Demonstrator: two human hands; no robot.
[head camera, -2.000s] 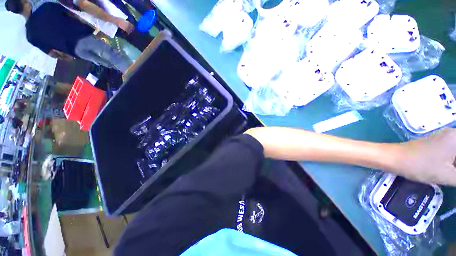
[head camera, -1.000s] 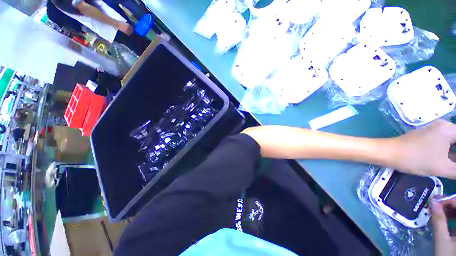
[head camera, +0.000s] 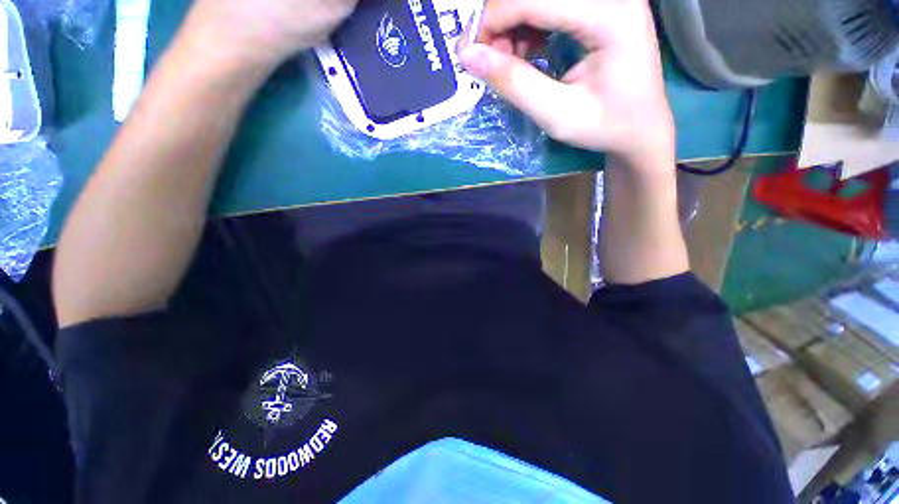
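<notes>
A black module (head camera: 399, 59) with white "MAGTEK" lettering and a wave symbol sits in a white housing half (head camera: 394, 128) at the top of the view. The housing lies on crinkled clear plastic (head camera: 483, 148). My right hand (head camera: 582, 74) is at the housing's right edge, its thumb and fingers pinching a thin pale piece (head camera: 475, 22), too blurred to name surely. My left hand (head camera: 271, 22) is at the housing's upper left, cut off by the top edge; its fingertips are hidden.
A flat white strip (head camera: 129, 54) lies left of my left forearm. Another white housing part (head camera: 18, 84) with clear plastic is at the far left. A grey rounded machine (head camera: 725, 44) with a black cord stands at the upper right. A red bin (head camera: 823, 200) and cartons (head camera: 848, 330) are beyond the bench.
The view has swung right, so the dark tote and most housings have left it. My right hand has come further into view, at the housing's edge.
</notes>
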